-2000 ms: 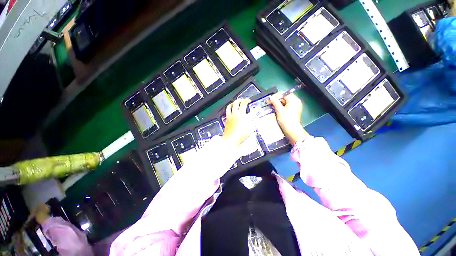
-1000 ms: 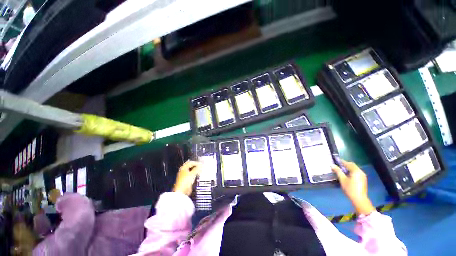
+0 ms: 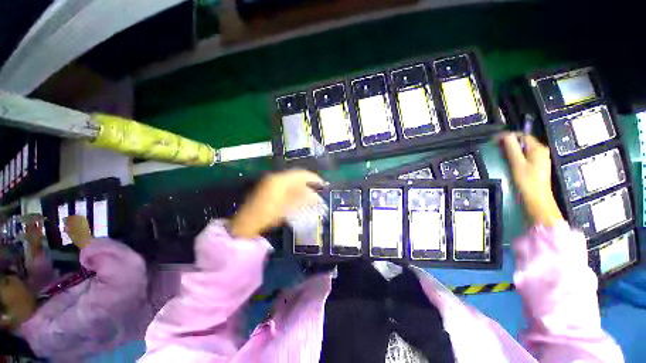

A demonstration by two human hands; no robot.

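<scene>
A black phone tray (image 3: 397, 263) lies in front of me with several opened phones in a row, pale batteries toward me and dark board ends away. My left hand (image 3: 280, 202) is blurred over the tray's left end. Its fingers hold a pale, see-through sticker sheet (image 3: 310, 213) with fine stripes, also blurred. My right hand (image 3: 530, 170) is raised beyond the tray's right end. It grips a thin dark tool, seemingly tweezers (image 3: 528, 126), whose tip is unclear. Neither hand touches a phone.
Another phone tray (image 3: 397, 147) lies behind, with part of a tray (image 3: 460, 167) between the two. Stacked trays (image 3: 553, 142) stand at right. Dark slabs (image 3: 191, 220) lie at left. A yellow-wrapped post (image 3: 152, 144) juts in at left, above another worker's pink sleeve (image 3: 113, 273).
The view has shifted. My left hand has lifted from the tray's near left corner, bringing the sheet up over the left phone. My right hand has moved from the near right corner to beyond the tray.
</scene>
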